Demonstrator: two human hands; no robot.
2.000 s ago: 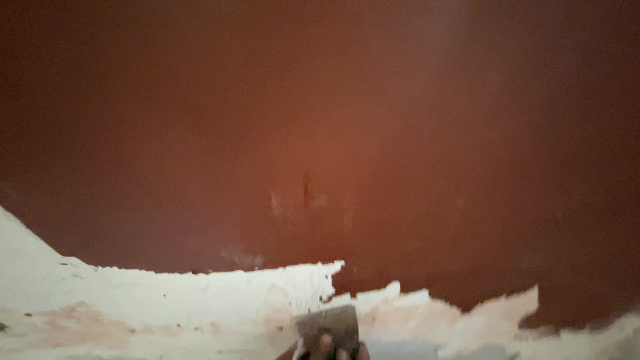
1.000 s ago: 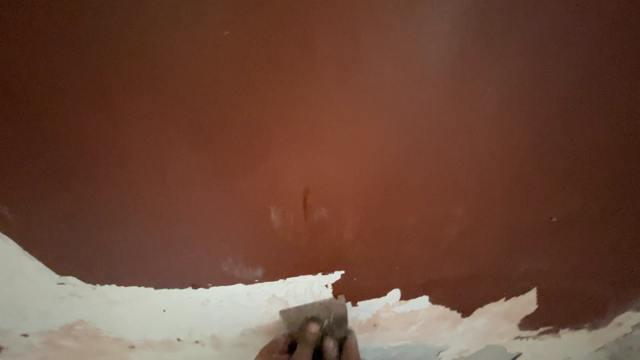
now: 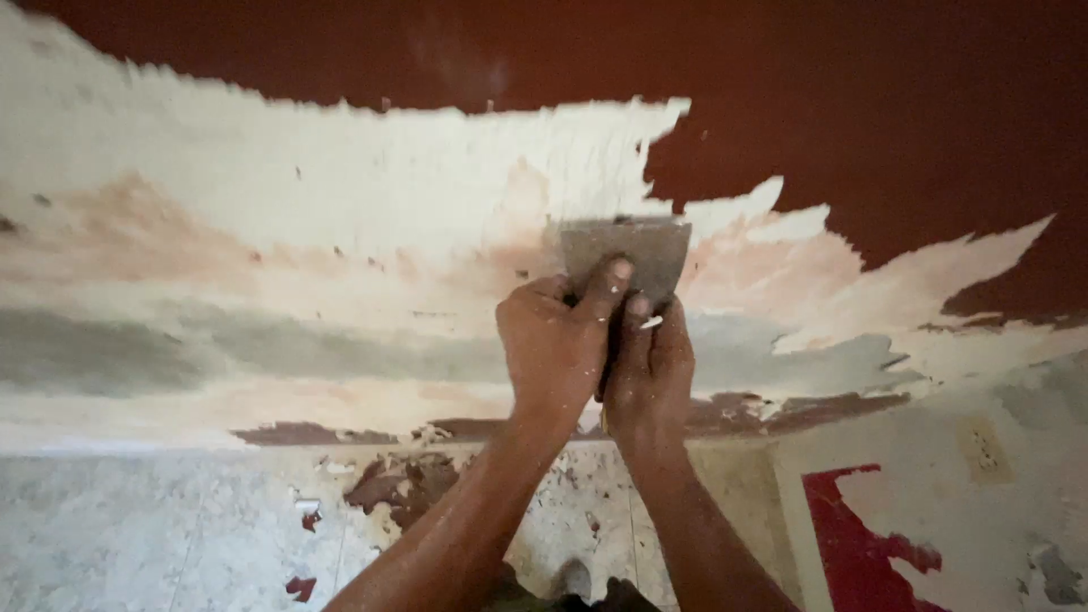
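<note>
A broad-bladed metal scraper [image 3: 650, 246] lies with its wide edge against the scraped wall [image 3: 408, 187], just below the jagged border of the dark red-brown paint [image 3: 807, 93]. My left hand [image 3: 557, 340] grips it from the left, thumb pressed on the blade. From the right my right hand [image 3: 654, 365] holds it too, its thumb low on the blade. Both hands hide most of the handle. A small white flake rests by the right thumb. Bared wall shows white, pinkish and grey patches around the blade.
Paint flakes [image 3: 404, 489] lie on the pale, dusty floor [image 3: 246, 518] below the wall, some near a shoe tip [image 3: 574, 578]. At right a side wall bears a red paint patch [image 3: 858, 535] and a wall outlet [image 3: 986, 450].
The view has tilted down strongly, bringing both forearms, the floor and the side wall into sight. The scraper stays in the hands.
</note>
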